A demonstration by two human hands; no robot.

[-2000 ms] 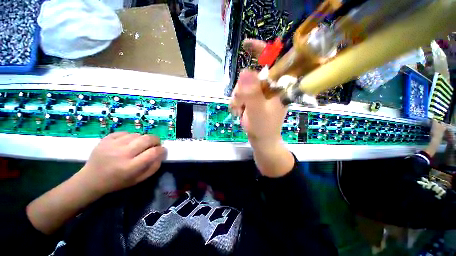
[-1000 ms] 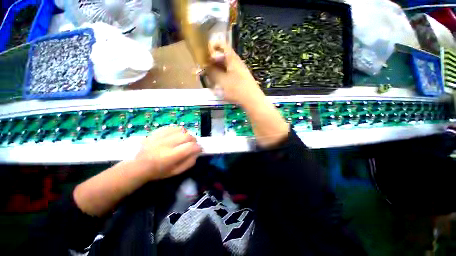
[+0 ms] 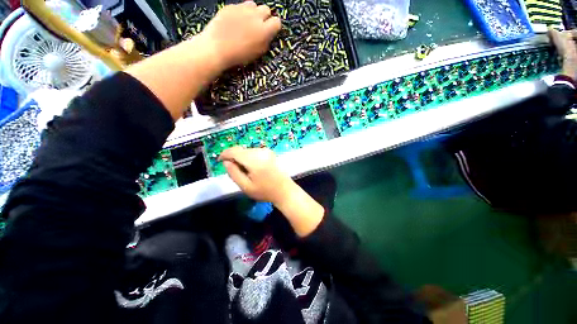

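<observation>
A black tray (image 3: 288,95) full of dark and yellow-green capacitors (image 3: 310,47) stands behind the rail. My left hand (image 3: 243,33) is over the tray, reaching across from the left, with its fingers curled; what is under them is hidden. My right hand (image 3: 256,176) is at the front edge of a green circuit board (image 3: 288,131), fingertips on or just above it. A small dark streak shows between its fingers; I cannot tell whether it is a part or a shadow. The boards carry tiny fitted parts and lie in a white rail (image 3: 379,140).
A tan pole (image 3: 73,31) crosses the upper left, near a white fan (image 3: 54,63). Blue bins of silver-grey parts stand at left (image 3: 22,142) and upper right (image 3: 500,19). A clear bag (image 3: 376,18) lies right of the tray. Another person's hand (image 3: 563,50) is at the rail's far right.
The view has turned and shifted right. The pole is now left of the tray. My left hand has gone from the rail's front edge to the tray; my right hand has left the pole and come down to a board.
</observation>
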